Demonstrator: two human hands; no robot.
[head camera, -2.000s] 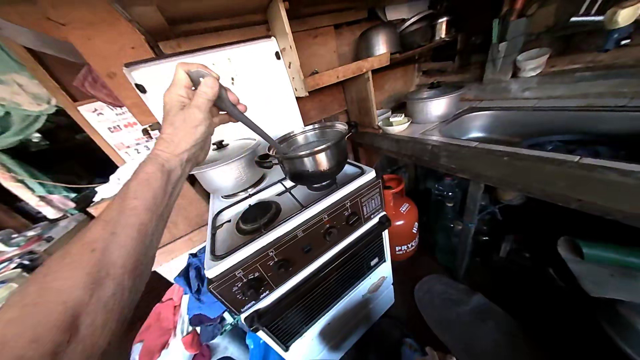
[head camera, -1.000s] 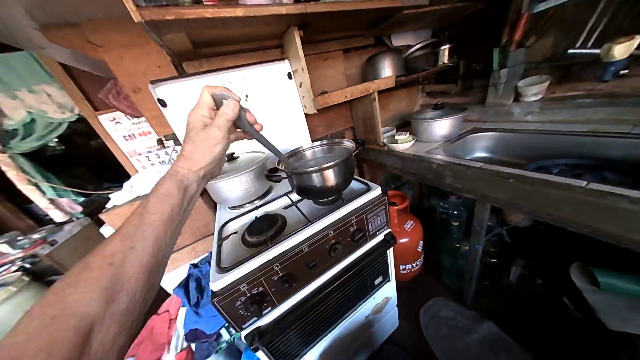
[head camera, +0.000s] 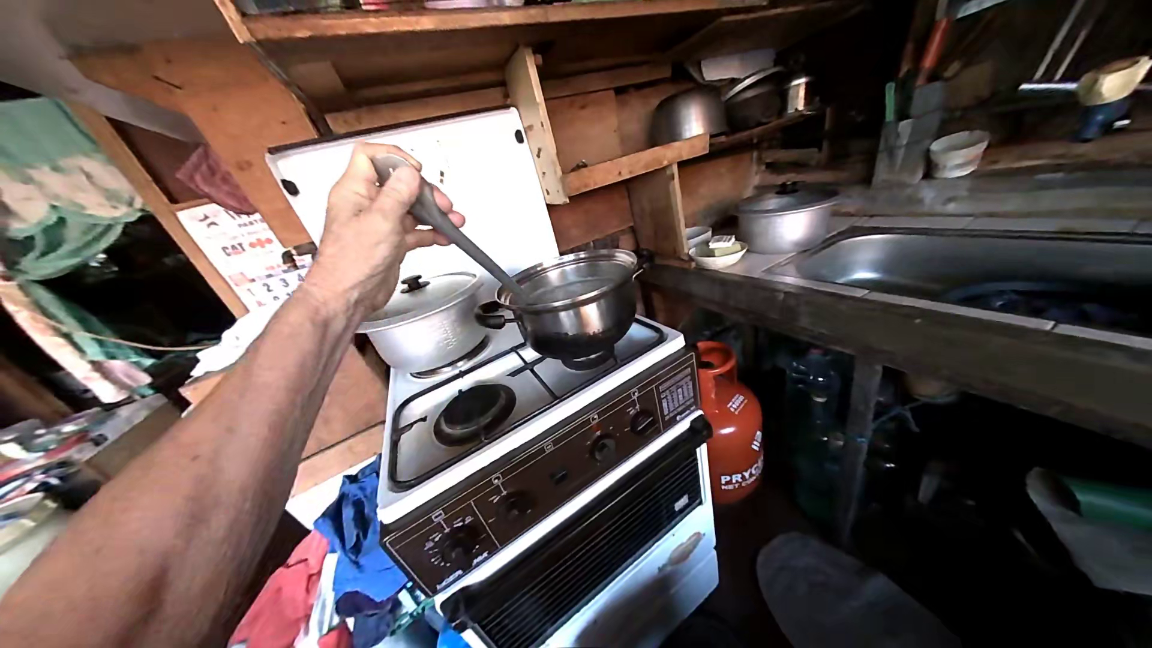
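My left hand (head camera: 382, 202) is raised over the stove and closed around the grey handle of a long utensil (head camera: 468, 247). The handle slants down to the right into an open steel pot (head camera: 576, 310), where its lower end is hidden. That pot has dark side handles, a blackened lower body and what looks like liquid inside. It sits on a right-hand burner of the white and brown gas stove (head camera: 558, 459). To its left, a lidded aluminium pot (head camera: 427, 337) stands on the rear burner, behind my forearm. The front left burner (head camera: 474, 414) is uncovered. My right hand is out of view.
A steel sink (head camera: 864, 261) is set in the counter at right, beside another lidded pot (head camera: 785, 220) and a small dish (head camera: 717, 256). A red gas cylinder (head camera: 731, 423) stands by the stove. Wooden shelves (head camera: 630, 171) hang behind; cloths (head camera: 360, 540) lie at lower left.
My left hand has come slightly nearer the steel pot since the earliest frame, still gripping the utensil. Both pots stay in the same places on the stove.
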